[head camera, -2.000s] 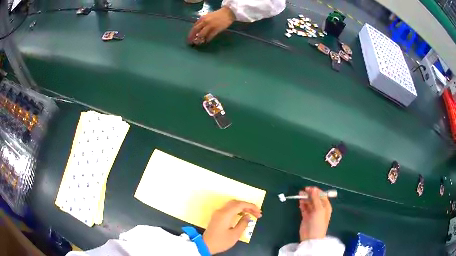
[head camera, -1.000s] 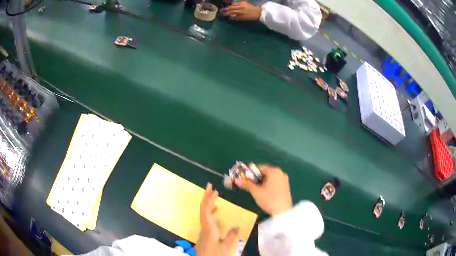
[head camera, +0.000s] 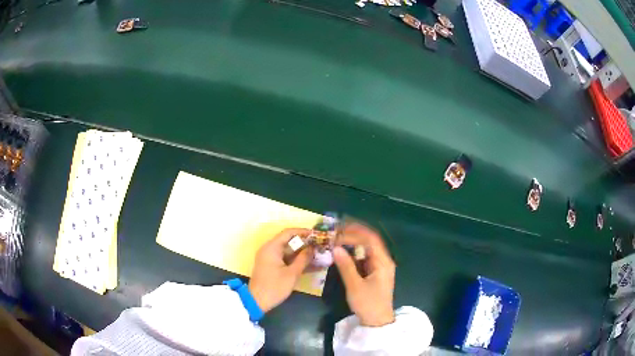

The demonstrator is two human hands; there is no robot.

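Observation:
A smartwatch unit (head camera: 322,240) with copper-orange inside is held between both hands, over the right end of the yellow adhesive backing sheet (head camera: 216,221). My left hand (head camera: 280,268), with a blue band at the wrist, grips its left side; a small white square shows at these fingertips. My right hand (head camera: 367,274) is at its right side, blurred, with a short pale piece between the fingers, perhaps the tool's end. The fingers hide part of the unit.
A stack of adhesive sheets (head camera: 97,208) lies at left. A blue scrap bin (head camera: 491,316) with white bits is at lower right. More units (head camera: 455,174) lie on the green belt. A white perforated box (head camera: 507,47) and a red tray (head camera: 610,118) are at upper right. Clear trays (head camera: 12,174) are far left.
The unit from mid-belt was picked up by my right hand and is now between both hands over the sheet. My left hand has closed on it. The other person's hand has left the view.

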